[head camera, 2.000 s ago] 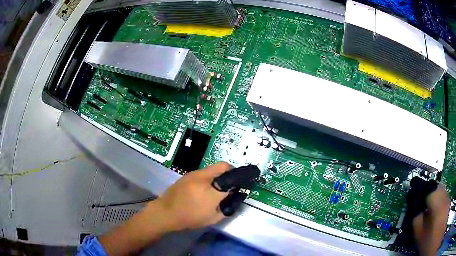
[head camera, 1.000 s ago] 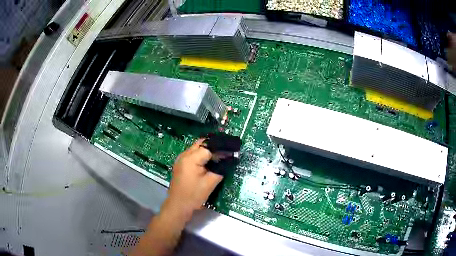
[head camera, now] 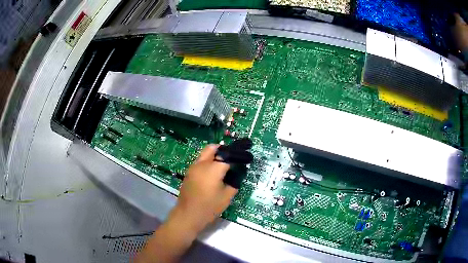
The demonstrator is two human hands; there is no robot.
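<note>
My left hand (head camera: 218, 167), with black finger cots, is over the green circuit board (head camera: 303, 56), between the two long heatsinks. Its fingers are bent close together; whether they hold a part I cannot tell. A silver long heatsink (head camera: 154, 95) lies behind and left of it, and a brighter white long heatsink (head camera: 364, 141) lies to its right. Blue components (head camera: 363, 220) stand on the board at the lower right. My right hand (head camera: 462, 33) is at the upper right picture edge by the dark bin, mostly cut off and blurred.
A bin of off-white components (head camera: 313, 5) and a bin of blue components (head camera: 395, 20) stand behind the board. Two finned heatsinks (head camera: 210, 36) with yellow base strips, the other further right (head camera: 410, 64), stand on the board's far side. The metal rail (head camera: 226, 239) runs along the near edge.
My right hand has gone from the board's lower right to the bins at the upper right. My left hand has moved away from the near rail, further over the board. The view has shifted.
</note>
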